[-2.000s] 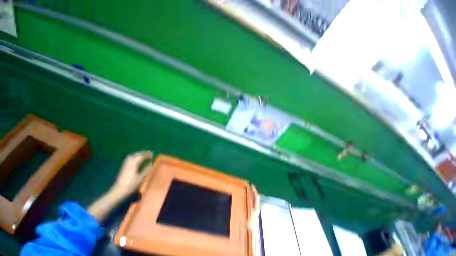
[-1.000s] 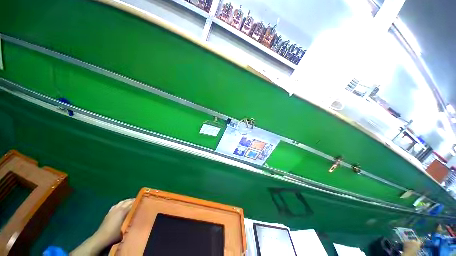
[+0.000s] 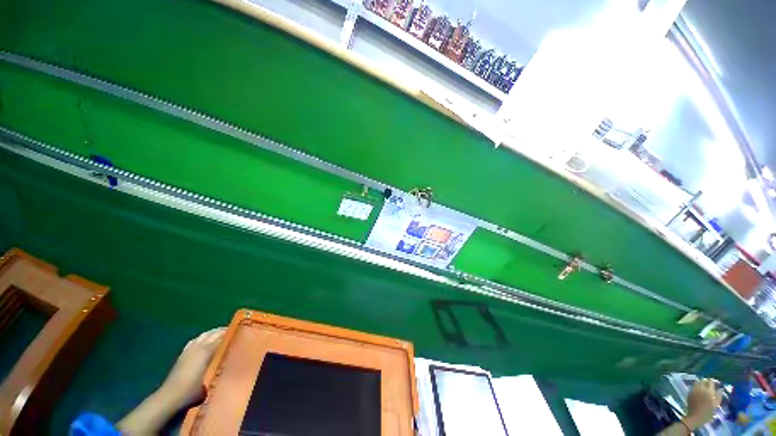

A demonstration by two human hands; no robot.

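The orange-brown wooden frame (image 3: pixel 323 336) lies on the bench at the bottom centre, its lower part cut off by the picture's edge. A dark rectangle (image 3: pixel 316 400) fills its centre. My left hand (image 3: pixel 194 368) grips the frame's upper left side, its fingertips partly hidden by the edge. My right hand is not in view. Right of the frame is a pile of white sheets, the top one (image 3: pixel 466 402) with a thin black outline.
A brown stacked frame (image 3: pixel 51 298) stands at the left. A flat black template (image 3: pixel 470 324) lies near the green wall. More white sheets (image 3: pixel 593 417) lie further right. Another person's hand (image 3: pixel 703 402) shows at the far right. An instruction sheet (image 3: pixel 421 234) hangs on the wall.
The view has shifted since two seconds ago, so the frame sits lower in the picture. My left hand has moved from the frame's upper left corner slightly down its left side.
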